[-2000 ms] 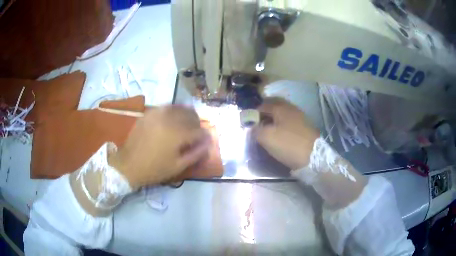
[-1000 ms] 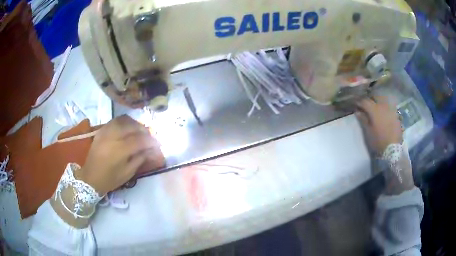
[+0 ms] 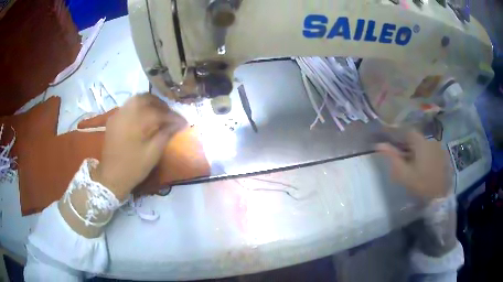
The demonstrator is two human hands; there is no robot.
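Observation:
My left hand (image 3: 138, 143) rests on the rust-brown fabric panel (image 3: 185, 157), its fingertips pinching it just left of the lit needle area. The fingers hide the needle and part of the panel. A white tape strip (image 3: 92, 129) shows at the panel's rear edge, left of my hand. My right hand (image 3: 416, 162), blurred, is over the right front edge of the metal bed, away from the fabric. Its fingers are closed on a small dark thing (image 3: 396, 137), too blurred to name surely. The cream sewing machine (image 3: 265, 36) stands above the bed.
A bundle of white tapes (image 3: 336, 93) lies on the metal bed (image 3: 276, 146) under the arm. A tall rust-brown stack (image 3: 36, 49) is at far left rear. Loose white strips (image 3: 99, 96) lie behind the panel, a white tuft (image 3: 6, 148) at far left. Threads lie on the front table (image 3: 270, 184).
My right hand left the needle area for the right end of the bed, and is now slightly back leftward with a dark thing. My left hand stays on the panel. The view has shifted.

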